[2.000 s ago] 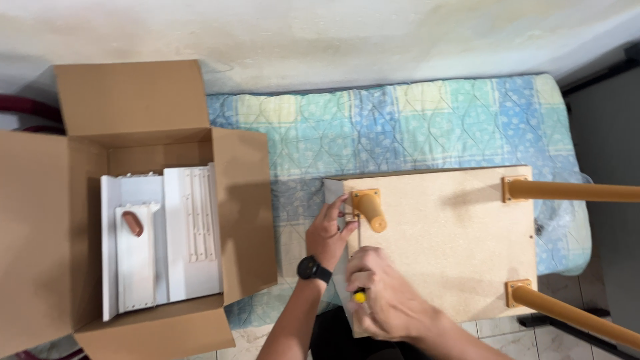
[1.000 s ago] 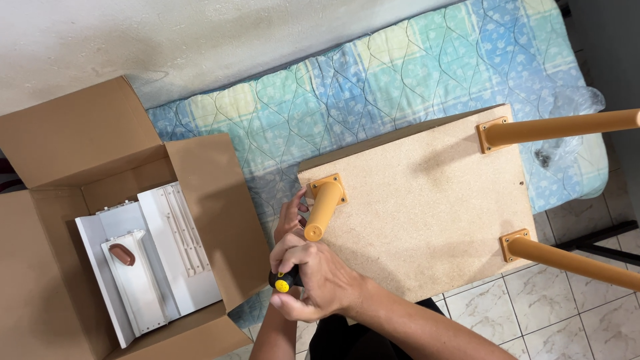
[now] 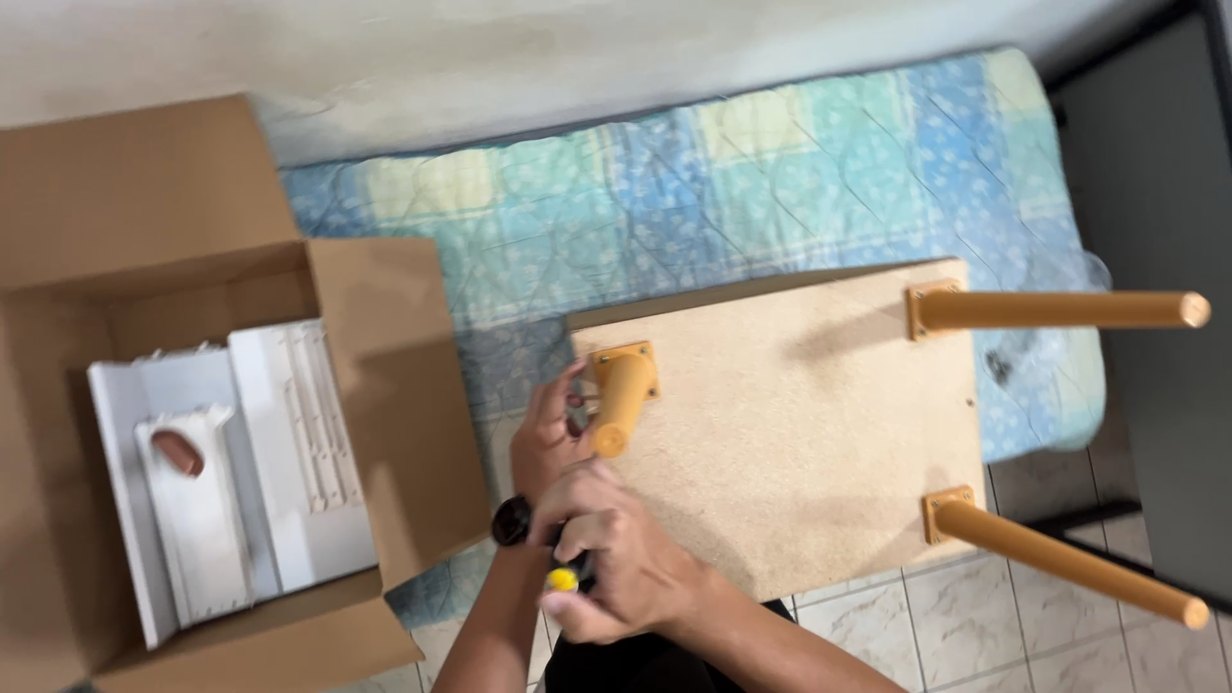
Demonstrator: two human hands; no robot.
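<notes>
A pale wooden panel (image 3: 770, 433) lies on the mattress with three orange tapered legs on square plates: one leg at the near left corner (image 3: 623, 404), one at the upper right (image 3: 1059, 309), one at the lower right (image 3: 1068, 560). My left hand (image 3: 549, 433), a dark watch on its wrist, is beside the left leg's plate, fingers partly hidden by the leg; whether it holds anything is hidden. My right hand (image 3: 616, 558) grips the black and yellow handle of a screwdriver (image 3: 563, 579), below that leg. The tool's shaft and tip are hidden.
An open cardboard box (image 3: 414, 385) at the left holds white panels (image 3: 298, 558) and a part with a brown oval piece (image 3: 178, 452). A patterned mattress (image 3: 751, 192) lies against the wall. Clear plastic (image 3: 1049, 356) rests on its right end. A grey panel (image 3: 1165, 289) stands far right.
The view has turned and shifted. My right hand keeps hold of the screwdriver in all the frames, and both hands stay around the left leg.
</notes>
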